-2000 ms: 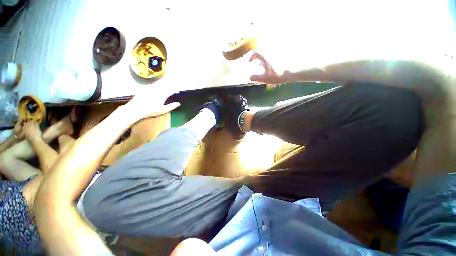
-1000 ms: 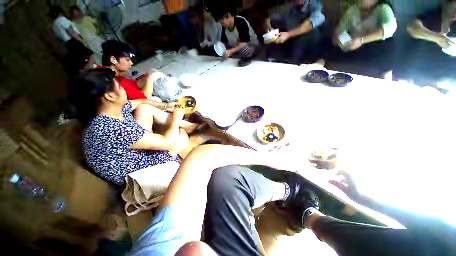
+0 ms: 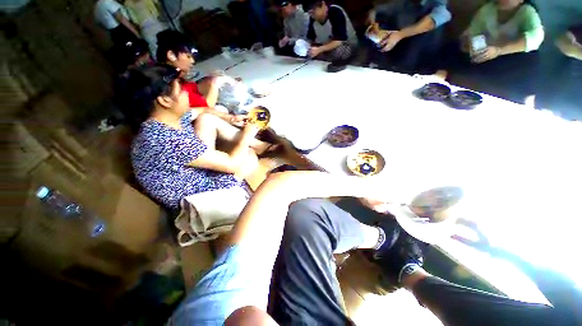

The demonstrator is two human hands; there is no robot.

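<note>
A round brown piece (image 3: 437, 202) is tilted at the table's near edge, with a pale, washed-out shape along its lower left side. My left hand (image 3: 378, 205) is just left of it, mostly lost in glare; contact cannot be told. My right hand (image 3: 469, 232) is a blurred, overexposed shape at its lower right; its fingers and grip cannot be made out. An amber bowl (image 3: 365, 163) with yellow bits and a small black-and-blue piece lies on the white table (image 3: 306, 95). A dark bowl (image 3: 343, 135) lies beyond it.
Two dark bowls (image 3: 450, 95) lie near the far edge. A neighbour in a patterned top (image 3: 167, 159) holds an amber piece (image 3: 258, 118). A clear bag (image 3: 234, 94) is beyond. Several people sit opposite. A folded beige cloth (image 3: 214, 213) and a bottle (image 3: 64, 204) are at left.
The view has swung up and left from my lap to the neighbours. The brown piece now looks larger and more tilted, and my left hand is closer to it than it was over my lap.
</note>
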